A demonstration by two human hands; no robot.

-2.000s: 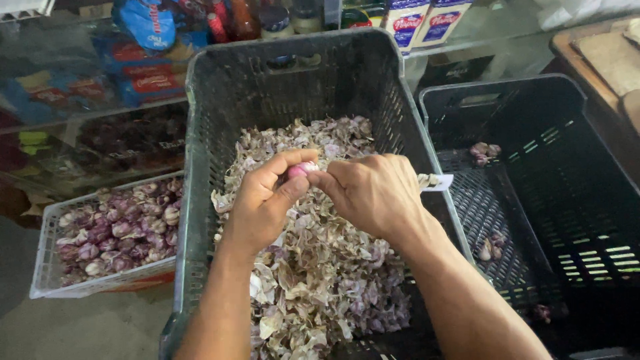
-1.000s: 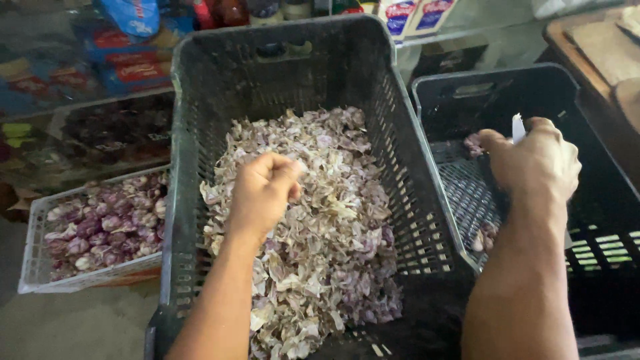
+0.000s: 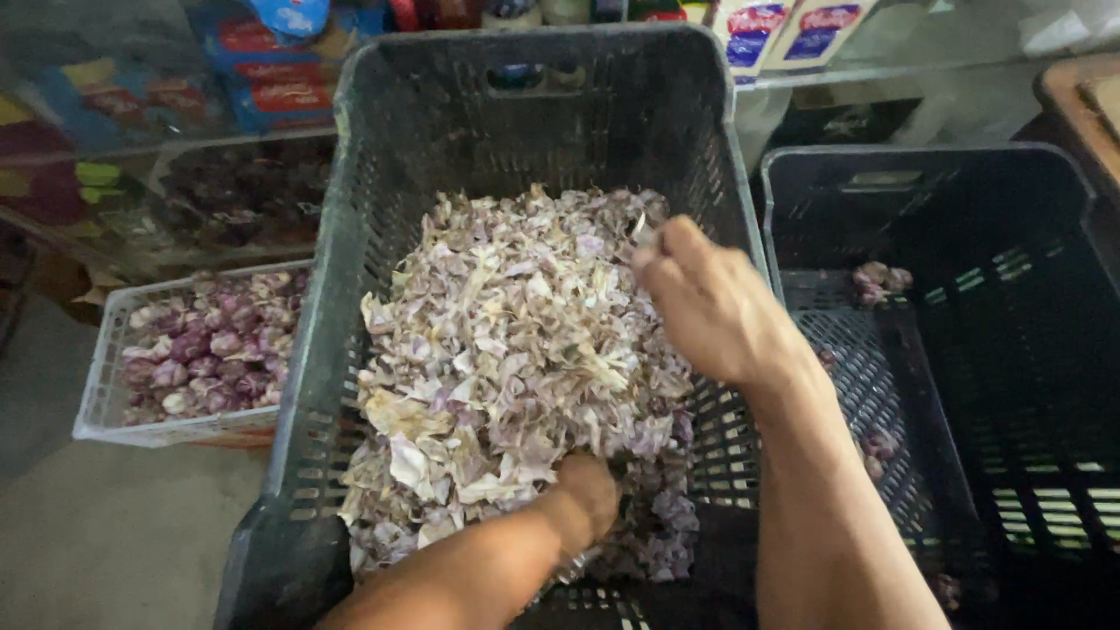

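Observation:
Dry garlic skins (image 3: pixel 507 332) lie heaped in a black plastic crate (image 3: pixel 542 114) in front of me. My left hand (image 3: pixel 586 499) is pushed into the near part of the heap; its fingers are buried, so what they hold is hidden. Over the right side of the heap is my right hand (image 3: pixel 709 297), blurred, its fingers bent together around a small pale thing at the fingertips that I cannot make out. Several garlic bulbs (image 3: pixel 879 282) lie in a second black crate (image 3: pixel 927 157) at the right.
A white plastic crate (image 3: pixel 105 376) full of purple garlic bulbs (image 3: pixel 210 350) stands on the floor at the left. Behind the crates is a glass display case with packaged goods (image 3: pixel 280 79). The corner of a wooden board (image 3: pixel 1076 105) shows at the far right.
My right hand has come back from the right crate to over the skins. My left hand has moved toward me and down into the heap. The bulb between my hands two seconds ago is out of sight.

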